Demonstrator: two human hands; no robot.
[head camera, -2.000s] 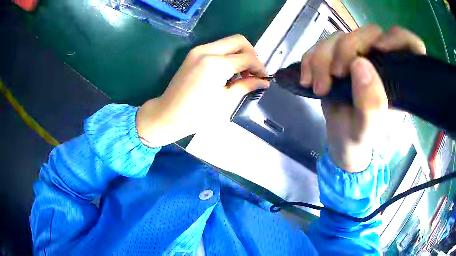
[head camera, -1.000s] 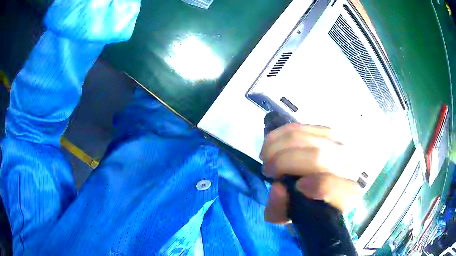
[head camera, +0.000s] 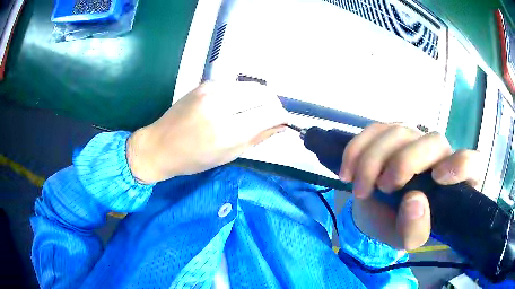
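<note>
A laptop (head camera: 333, 68) lies underside up on a white foam sheet (head camera: 189, 62), its cover washed out by glare. My right hand (head camera: 404, 175) holds the black electric screwdriver (head camera: 330, 148), its thin tip pointing left. My left hand (head camera: 212, 127) is at the laptop's near edge, palm down, covering its near left corner. Its fingertips meet the screwdriver's tip. Whether they pinch a screw is too small to tell.
A blue screw box (head camera: 93, 10) with dark screws sits on clear plastic (head camera: 107, 29) at the upper left. A red-edged item stands at the upper right. Another pale sheet lies at the right. A black cord (head camera: 418, 264) trails at the lower right.
My left hand has come back from beyond the upper left to the screwdriver's tip. The screwdriver has swung from pointing up to pointing left. The view has shifted, with the blue box in sight again.
</note>
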